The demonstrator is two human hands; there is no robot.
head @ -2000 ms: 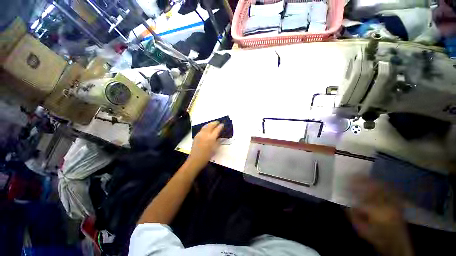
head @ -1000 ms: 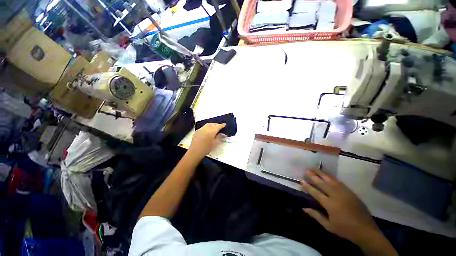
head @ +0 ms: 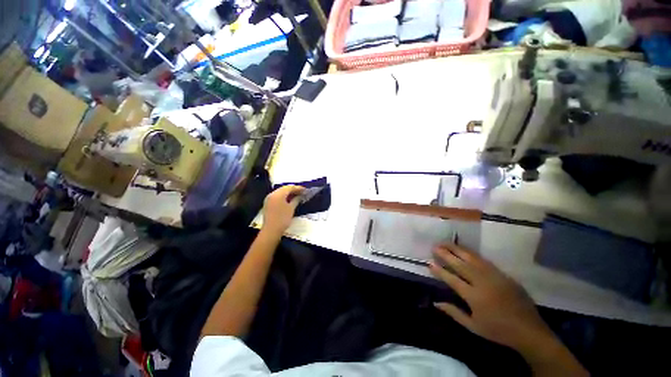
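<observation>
My left hand (head: pixel 281 208) pinches the edge of a dark flap piece at the left-hand pile (head: pixel 318 200); a greyish underside shows at the fingertips. My right hand (head: pixel 471 283) lies with fingers spread on the lower right part of the clear sewing template (head: pixel 412 234), holding nothing. The template lies flat near the table's front edge, its reddish-brown hinge strip (head: pixel 419 210) along the top. A black-edged slot outline (head: pixel 418 174) shows behind the strip. Dark grey-blue cut pieces (head: pixel 594 258) lie flat to the right.
The cream sewing machine (head: pixel 588 110) stands at the right, its needle area lit. A pink basket (head: pixel 408 53) with grey pieces is at the back. A small dark piece (head: pixel 310 90) lies at the table's far left corner. Black fabric (head: pixel 199 287) is heaped left of my seat.
My right hand has moved left from the right-hand pile onto the template. My left hand stays at the left-hand pile and now has a piece's edge lifted between its fingers.
</observation>
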